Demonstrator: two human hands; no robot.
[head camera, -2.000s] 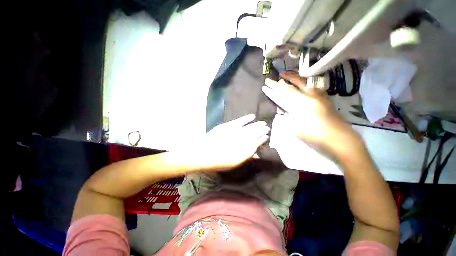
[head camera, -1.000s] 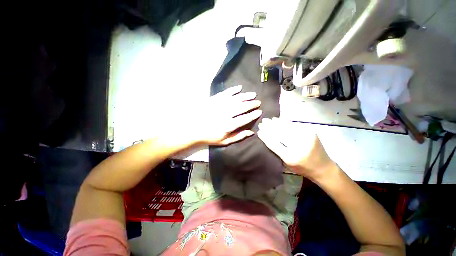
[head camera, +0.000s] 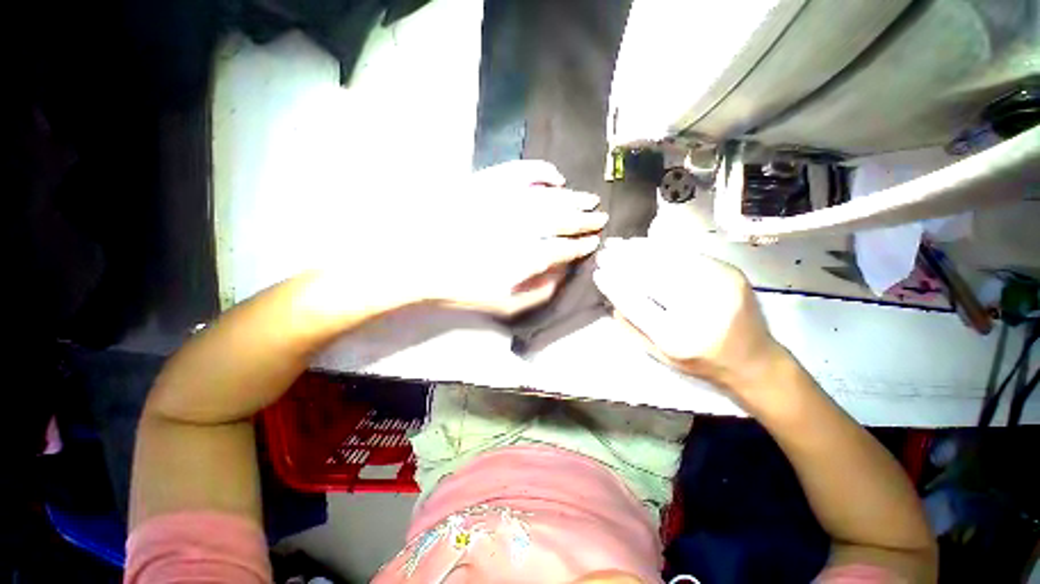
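Note:
A dark grey-brown cloth panel (head camera: 565, 97) with a blue-grey left edge runs past the left side of the sewing machine head (head camera: 730, 69). The presser foot and needle area (head camera: 617, 163) is at the cloth's right side. The cloth's near end lies on the white table. My left hand (head camera: 502, 240) lies palm down on the cloth, overexposed, its fingers spread a little. My right hand (head camera: 679, 302) is at the cloth's right edge, below the needle area, fingers close together. Glare and the hand hide whether it pinches the cloth.
A white scrap (head camera: 887, 251) and tools (head camera: 958, 291) lie right, under the machine arm. Dark straps (head camera: 1009, 365) hang over the front edge. A red basket (head camera: 342, 439) is below the table (head camera: 947, 365). Dark cloth (head camera: 103, 171) is at the left.
The cloth has moved away past the needle, and its near end has come from my lap onto the table. My right hand has drawn back from the needle. The view has shifted.

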